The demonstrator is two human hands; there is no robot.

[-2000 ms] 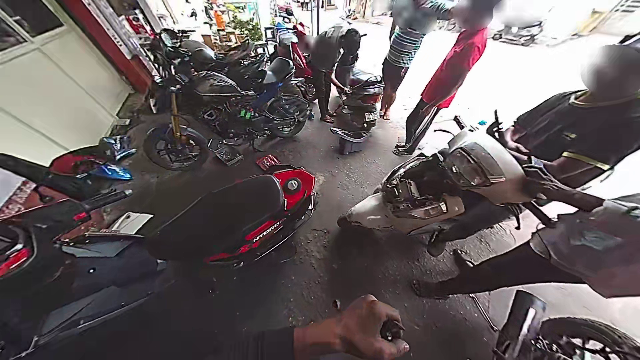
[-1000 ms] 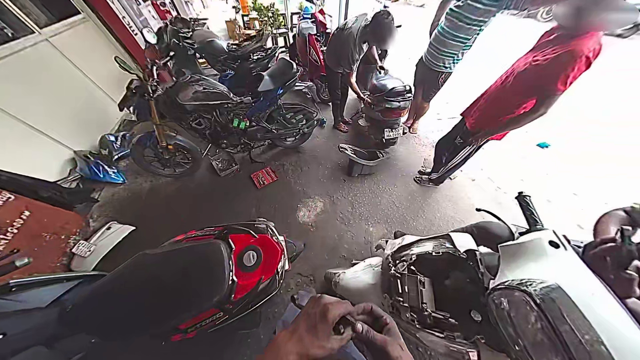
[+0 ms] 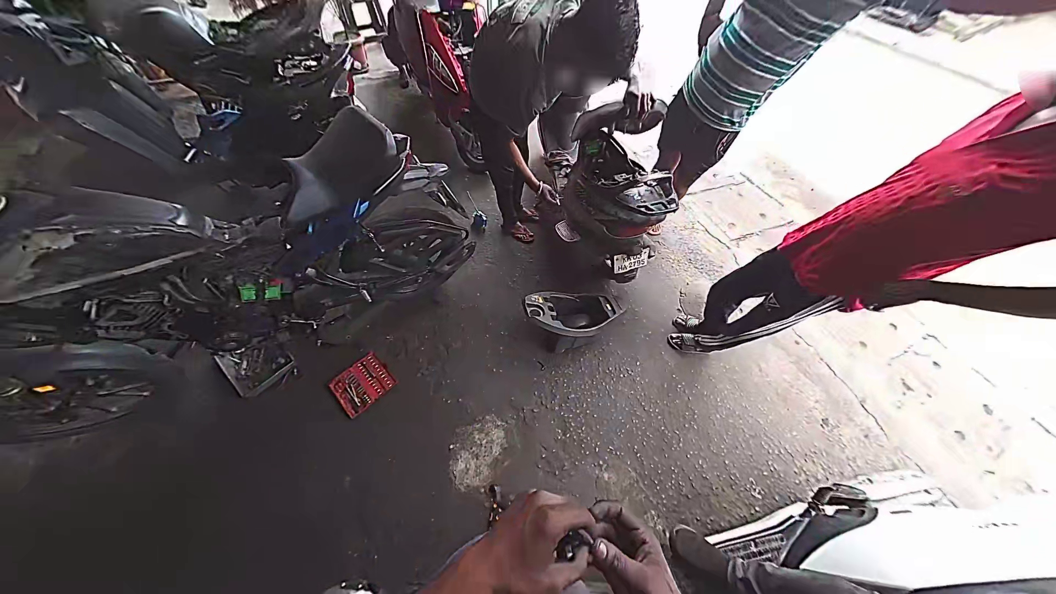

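At the bottom middle, my left hand (image 3: 528,540) and my right hand (image 3: 629,549) meet around a small dark part (image 3: 572,544), which is too small and too covered to name. The left hand's curled fingers grip it. The right thumb and fingers pinch its right side. Ahead of the hands on the floor lie a red socket set case (image 3: 363,384) with tools in it and a metal tray (image 3: 254,368) of tools. A black under-seat storage bucket (image 3: 572,318) stands behind a dark scooter (image 3: 619,190).
A partly stripped motorcycle (image 3: 330,181) stands at the left. A person in dark clothes (image 3: 528,74) bends over the scooter. A person in striped clothing (image 3: 751,62) and a person in red (image 3: 924,214) are at the right. A white scooter (image 3: 924,536) fills the lower right corner.
The right hand, out of sight two seconds ago, came to the left hand and both stay together. The view has moved towards the tool case and the dark scooter.
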